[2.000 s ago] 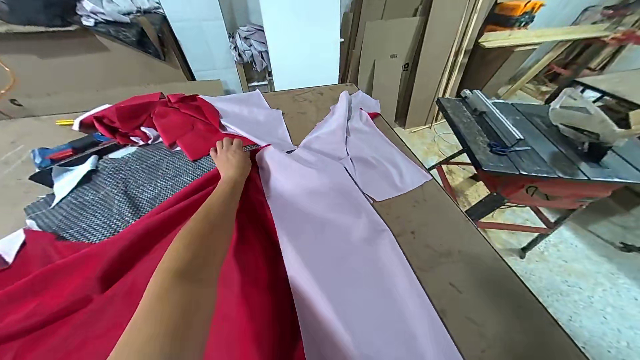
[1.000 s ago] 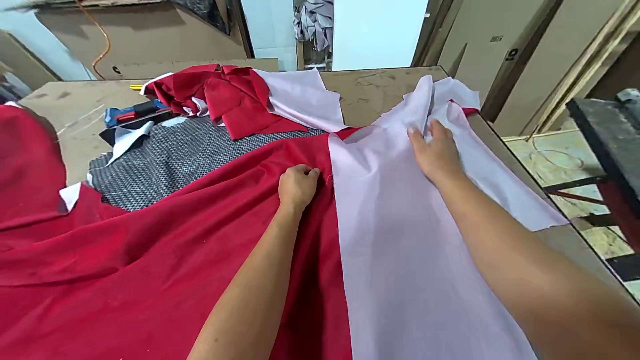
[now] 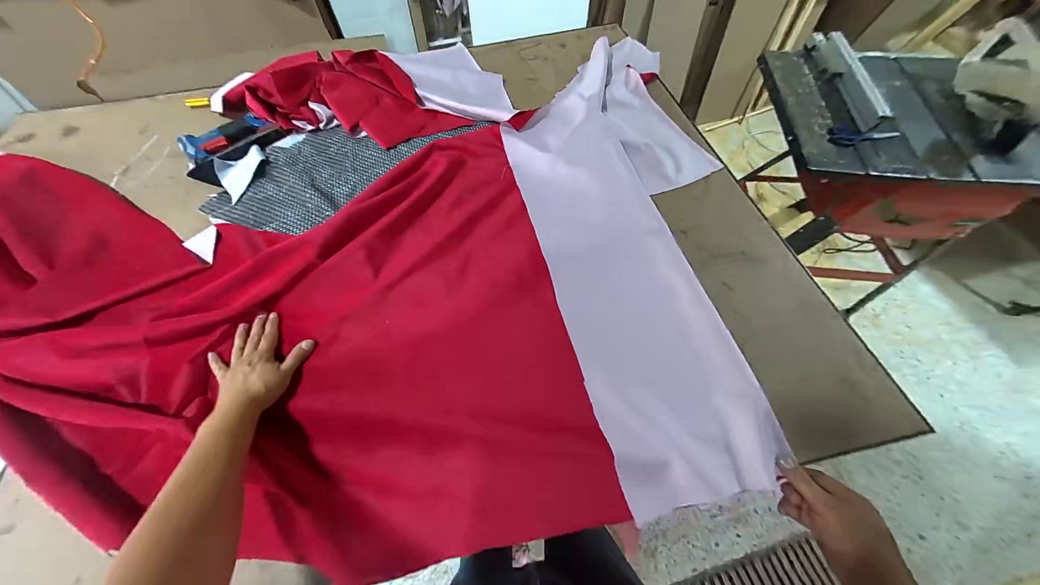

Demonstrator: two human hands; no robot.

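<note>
Red fabric (image 3: 455,325) spreads over the table, and a long pale lilac panel of cloth (image 3: 626,268) lies along its right side. My left hand (image 3: 258,366) rests flat on the red fabric with its fingers spread. At the near right corner of the pale panel, my right hand (image 3: 829,504) pinches the cloth edge between thumb and fingers. The near edge of the cloth hangs past the table. Beyond it lie a crumpled red cloth (image 3: 357,89), a pale piece (image 3: 455,81) and grey woven fabric (image 3: 333,175).
The brown tabletop (image 3: 747,301) shows right of the cloth. Blue and red tools (image 3: 223,138) lie at the back left. A red-framed machine table (image 3: 902,154) with a metal rail (image 3: 853,77) stands at the right. A slatted metal grate (image 3: 764,565) is on the floor below.
My left hand has moved from a grip near the fabric's seam to lying flat on the red cloth further left. My right hand has come from the far pale cloth to its near corner.
</note>
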